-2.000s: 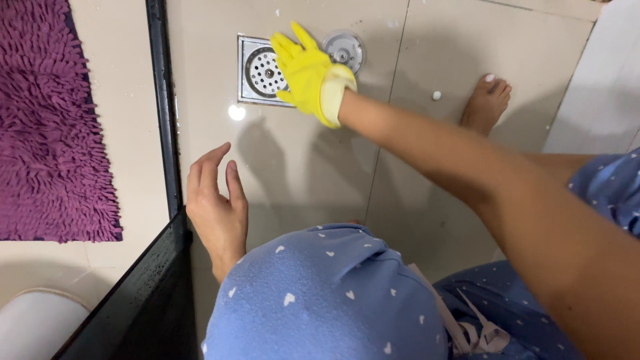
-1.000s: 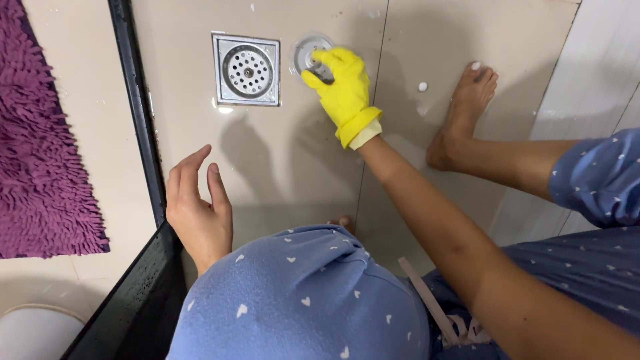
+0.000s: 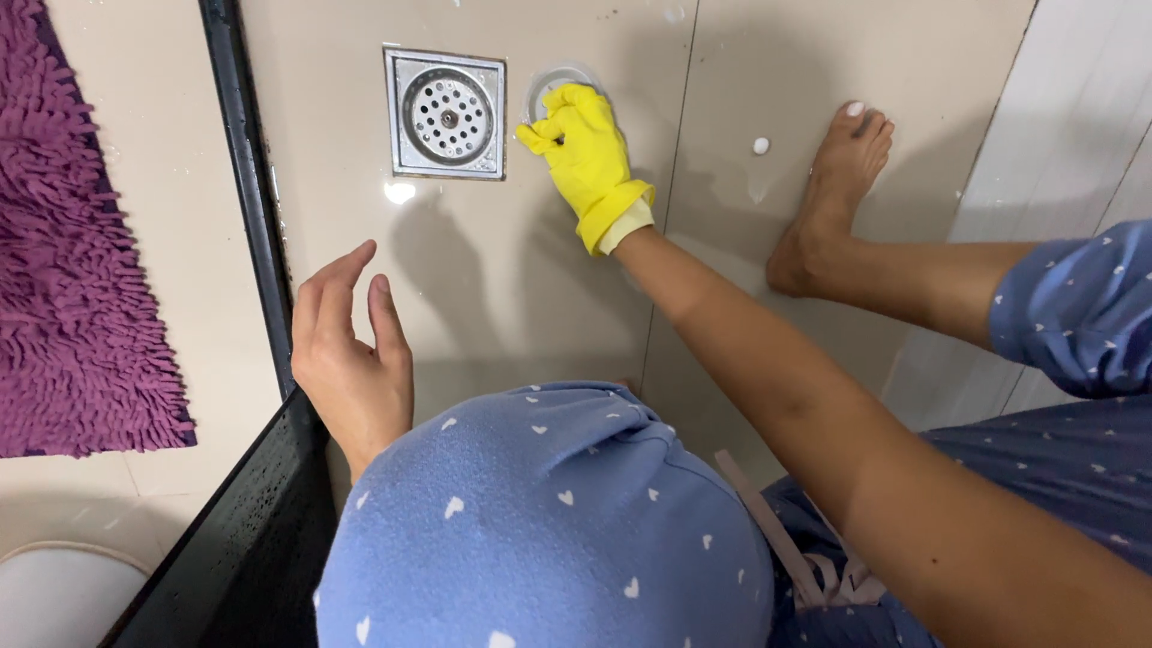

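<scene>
My right hand [image 3: 589, 162], in a yellow rubber glove, has its fingers curled at a round, pale drain cover [image 3: 547, 88] on the wet floor; the glove hides much of the cover, and whether the fingers grip it cannot be told. To the left, a square metal floor drain [image 3: 448, 114] with a round perforated strainer is set in the tile. My left hand [image 3: 351, 351] is bare and holds nothing, its fingers apart, in the air beside my knee, below and left of the drain.
A black threshold strip [image 3: 247, 180] and a dark glass panel [image 3: 243, 540] run along the left, with a purple shaggy mat [image 3: 81, 270] beyond. A small white object [image 3: 760, 145] lies on the floor near my bare foot [image 3: 832, 198]. A white rounded object [image 3: 67, 598] stands at the lower left.
My gloved right hand has moved right, from the edge of the square drain to the round cover, and its spread fingers have curled. My left hand stays much the same.
</scene>
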